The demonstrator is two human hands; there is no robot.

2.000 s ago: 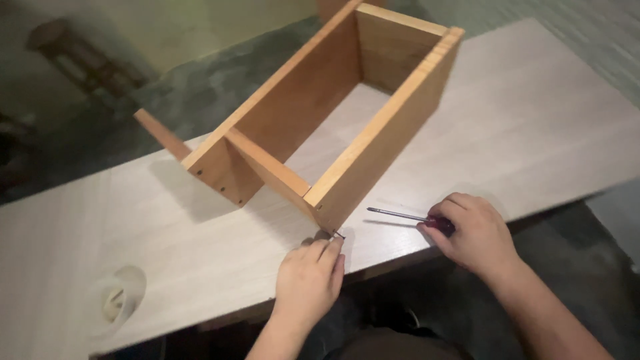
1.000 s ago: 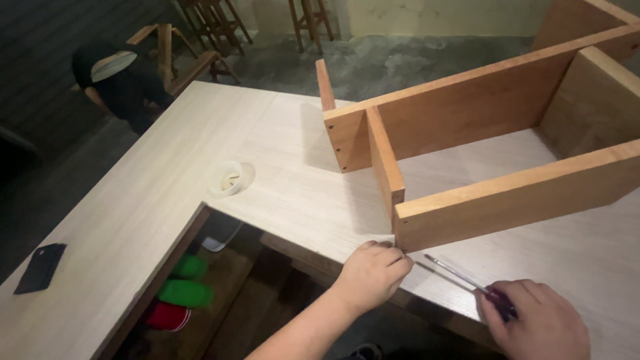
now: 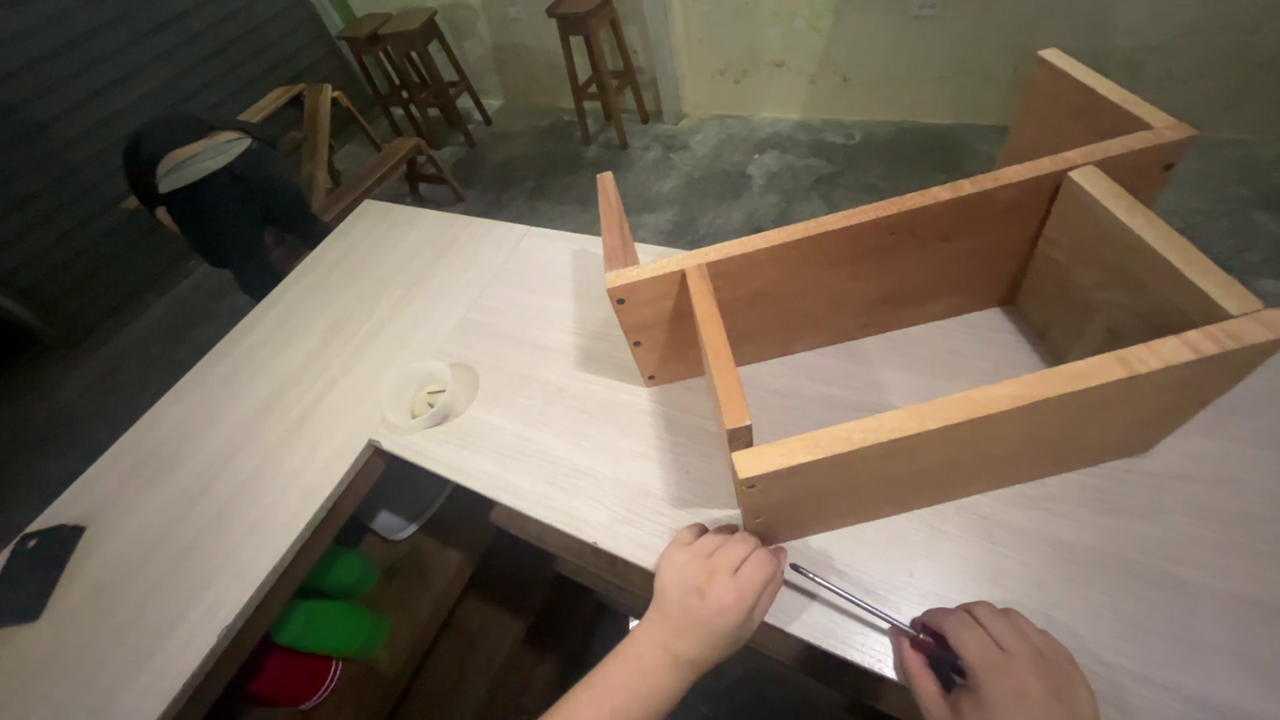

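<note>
A wooden shelf frame (image 3: 960, 420) of joined boards lies on the pale tabletop (image 3: 540, 330), with screw holes or heads at its near left corner. My left hand (image 3: 715, 590) is at that bottom corner with its fingers curled; what they hold, if anything, is hidden. In my right hand (image 3: 990, 660) is a screwdriver (image 3: 860, 603), its dark red handle in my fingers and its metal shaft pointing left toward the corner. The tip is apart from the wood. A small white plastic cup (image 3: 418, 397) with small pieces inside stands left of the frame.
A dark flat object (image 3: 40, 573) lies at the table's left end. The table has an inner corner edge (image 3: 375, 445), with green and red items (image 3: 330, 625) below it. Wooden stools (image 3: 598, 70) stand by the wall. A bent-over person (image 3: 225, 200) is beyond the table.
The view has swung left, bringing in the far person and stools. My left hand stays by the frame's corner, and my right hand still holds the screwdriver.
</note>
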